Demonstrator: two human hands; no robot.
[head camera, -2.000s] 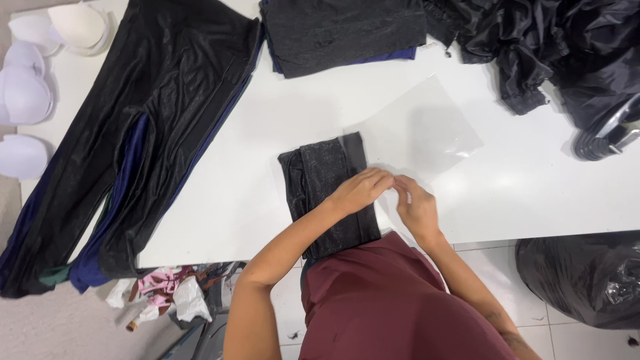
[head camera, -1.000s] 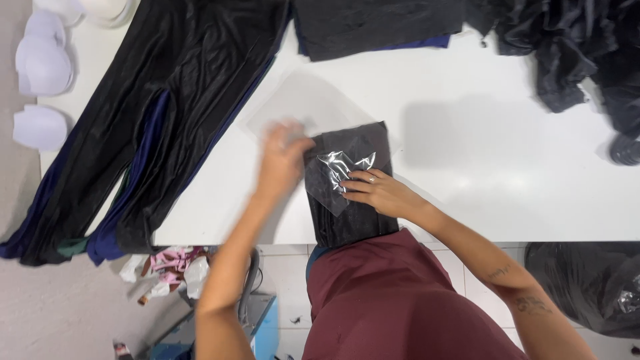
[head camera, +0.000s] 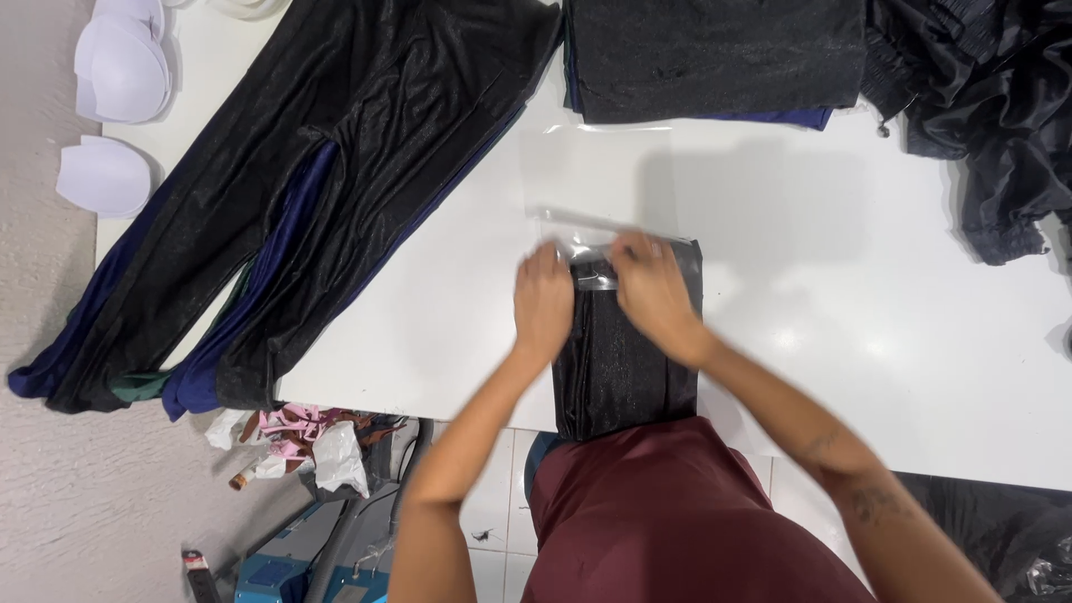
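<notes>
A folded black garment (head camera: 628, 360) lies at the front edge of the white table, against my body. A clear plastic bag (head camera: 599, 180) stretches from its far end up the table. My left hand (head camera: 544, 293) pinches the bag's near edge at the garment's far left corner. My right hand (head camera: 657, 289) grips the same edge a little to the right, over the garment. Both hands are slightly blurred, and the fingertips are partly hidden. The bag's mouth covers the far end of the garment.
Long black and blue trousers (head camera: 335, 167) lie on the left, with white molded bra cups (head camera: 105, 176) beyond them. Folded dark garments (head camera: 712, 59) sit at the far side, and crumpled black clothing (head camera: 988, 126) at the far right. Scraps (head camera: 306, 435) and a blue machine (head camera: 276, 569) are below.
My left hand, raised beside the garment one second ago, is now on the bag's edge. My right hand has moved from atop the garment to its far end. The bag now extends straight away from me.
</notes>
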